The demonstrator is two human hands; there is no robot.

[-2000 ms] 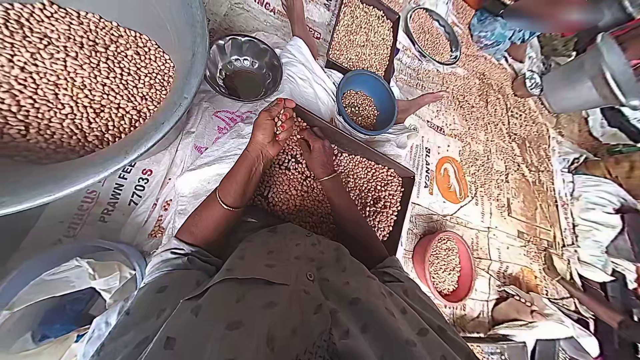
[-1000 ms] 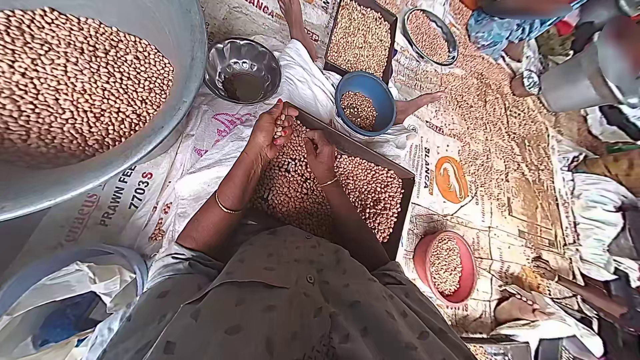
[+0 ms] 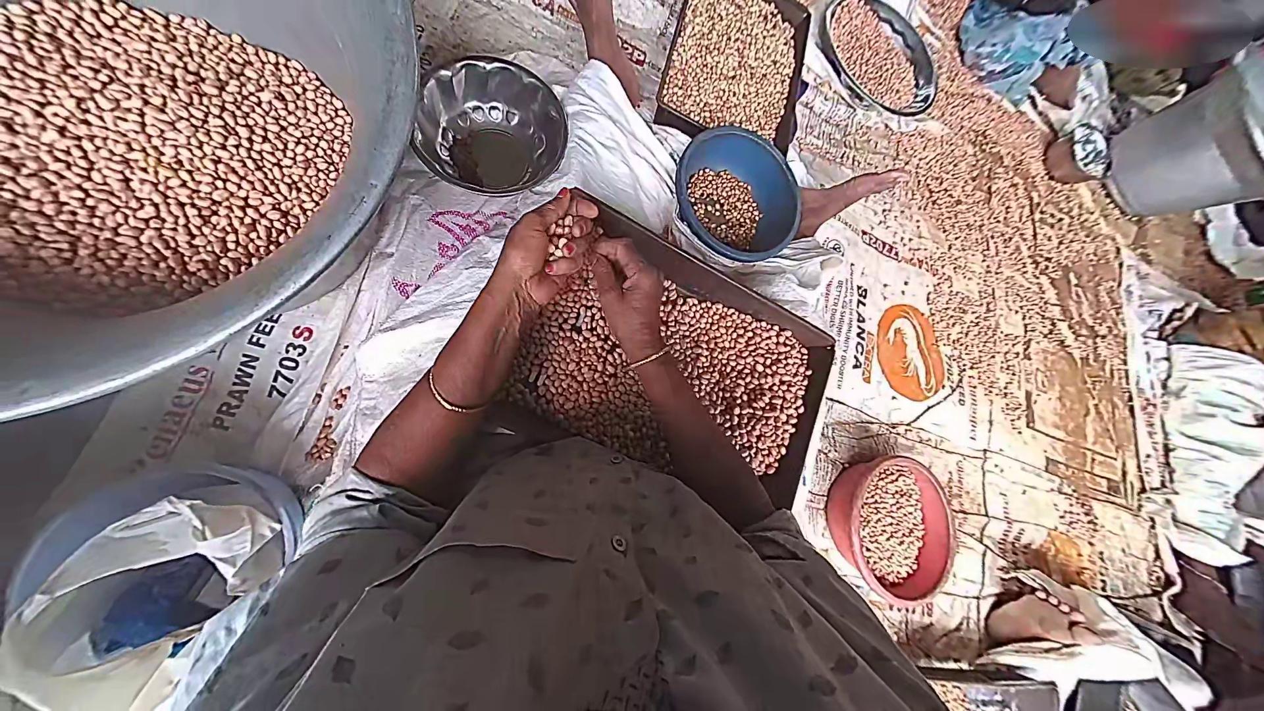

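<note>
My left hand (image 3: 553,242) is cupped upward over the near tray's upper left corner, its fingers curled round several pale nuts or kernels (image 3: 561,237). Close beside it, my right hand (image 3: 627,286) has thumb and fingertips pinched together; whether a kernel is between them cannot be told. Below both hands lies a dark rectangular tray (image 3: 815,395) filled with reddish-brown kernels (image 3: 736,375). A blue bowl (image 3: 691,163) with some kernels stands beyond the tray's far edge. To the left of that is a dark fluted bowl (image 3: 434,128) with a little dark content at its bottom.
A large metal basin (image 3: 380,197) of kernels fills the upper left. A bucket with a plastic bag (image 3: 227,538) stands lower left. A second tray (image 3: 800,59), an oval metal dish (image 3: 928,79) and a red bowl (image 3: 938,573) hold kernels. Other people's feet (image 3: 859,193) are nearby; printed sacks cover the ground.
My right hand has shifted slightly at the fingertips and stays close to my left hand. At the right, another person's arm seen one second ago near the sacks has moved away.
</note>
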